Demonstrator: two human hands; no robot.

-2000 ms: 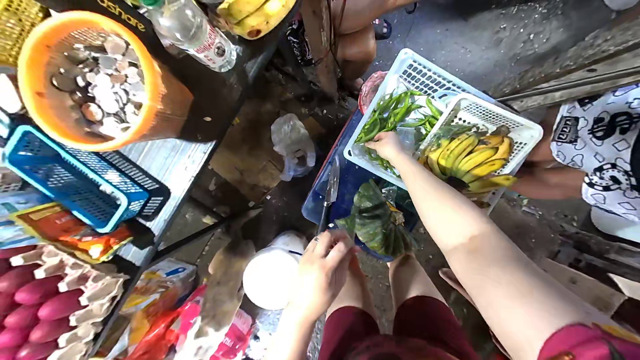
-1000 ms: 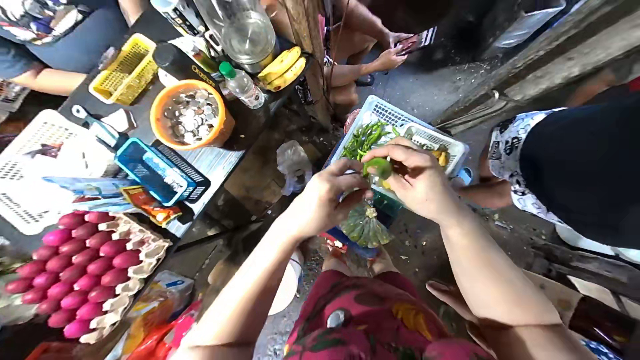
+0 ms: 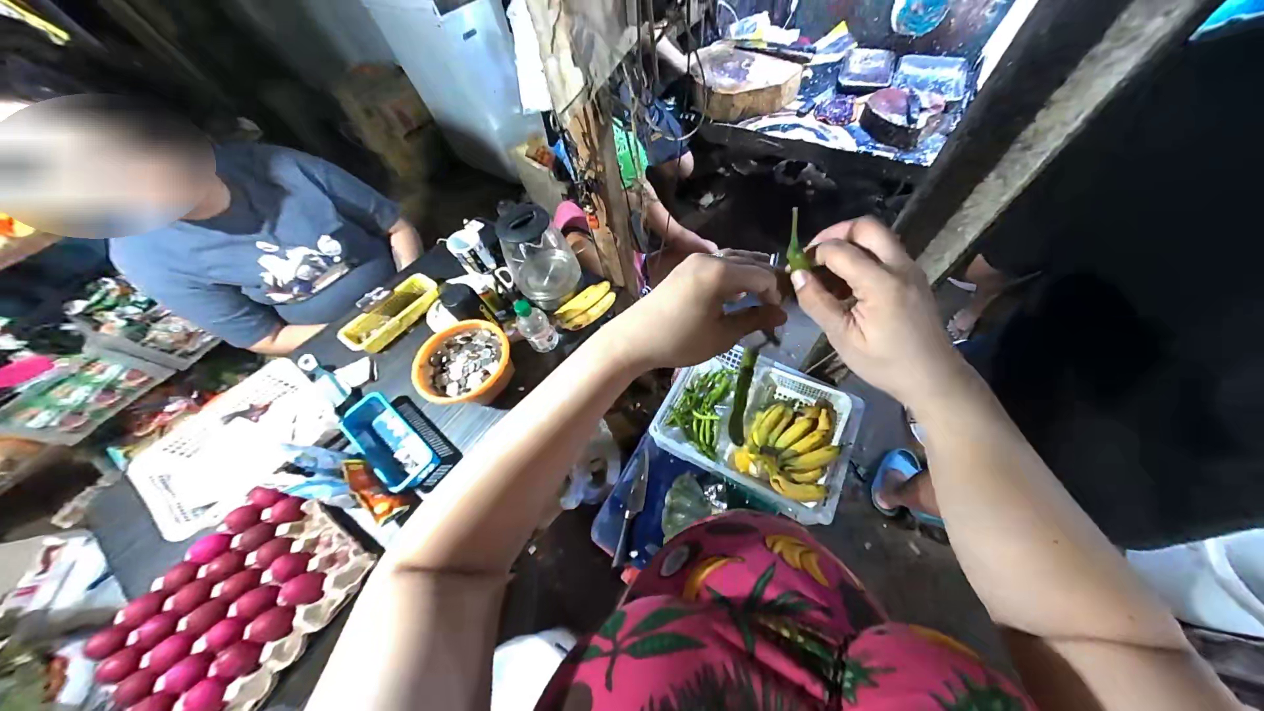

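My right hand (image 3: 869, 306) pinches a green vegetable piece with a thin upright stem (image 3: 797, 247) between thumb and fingers. Beside it, my left hand (image 3: 706, 311) has its fingers curled in; its grasp is partly hidden. Below its fingertips is a long dark green pod (image 3: 742, 400), over the baskets; whether the fingers touch it is unclear. A white plastic basket (image 3: 681, 446) holds green chili peppers (image 3: 703, 405), and a smaller one within it has ripe yellow bananas (image 3: 795, 444). A knife (image 3: 635, 499) lies on a blue surface near a dark green squash (image 3: 685, 506).
At left, a table bears a tray of red eggs (image 3: 232, 592), a blue basket (image 3: 380, 444), an orange bowl of coins (image 3: 464, 363), a plastic bottle (image 3: 536, 328) and a glass pitcher (image 3: 543, 265). A person (image 3: 286, 237) sits behind it. A wooden post (image 3: 597, 158) stands ahead.
Two seconds ago my right hand was at the chili basket and my left was by the knife. Both hands have since come together, raised above the baskets. The view has tilted up.
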